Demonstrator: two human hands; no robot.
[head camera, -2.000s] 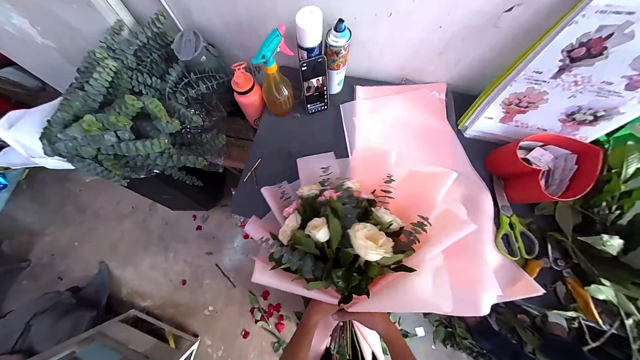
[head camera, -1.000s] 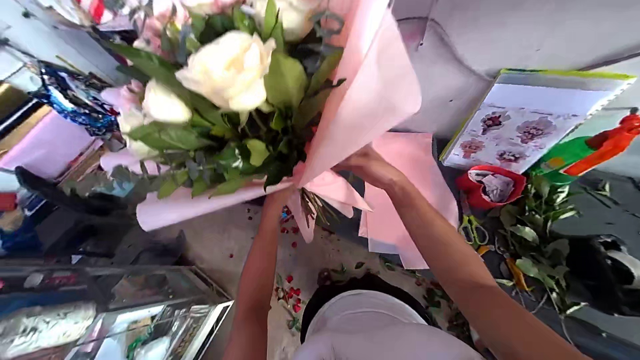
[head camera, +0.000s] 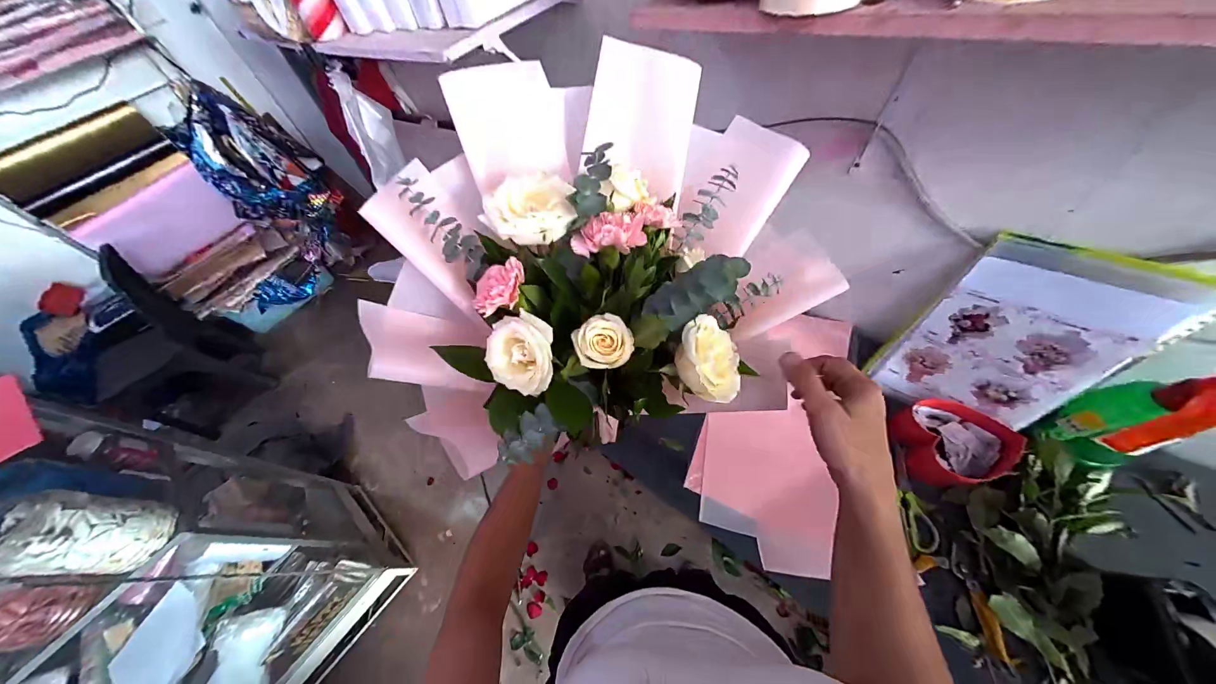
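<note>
A bouquet of cream roses (head camera: 603, 342), pink carnations (head camera: 609, 232) and eucalyptus stands upright at the middle of the view, wrapped in pale pink paper (head camera: 641, 114). My left hand (head camera: 532, 461) is below the bouquet, mostly hidden by the leaves and paper, where the stems are gathered. At the lower right edge of the wrapping, my right hand (head camera: 836, 404) has its thumb and fingertips by the paper; whether they touch it is unclear. Behind that hand, flat pink paper sheets (head camera: 769, 475) lie on the dark table.
A red heart-shaped box (head camera: 1007, 465) and a picture board (head camera: 1016, 332) are on the right, near scissors (head camera: 917, 527), cut foliage (head camera: 1045, 560) and a green bottle (head camera: 1092, 418). At lower left stands a glass display case (head camera: 370, 570). Above is a shelf (head camera: 931, 24). Petals lie on the floor.
The bouquet, close and tilted a second ago, now stands upright farther from the camera, its blooms facing me. My right hand has left the gathered stems for the wrapping's right edge.
</note>
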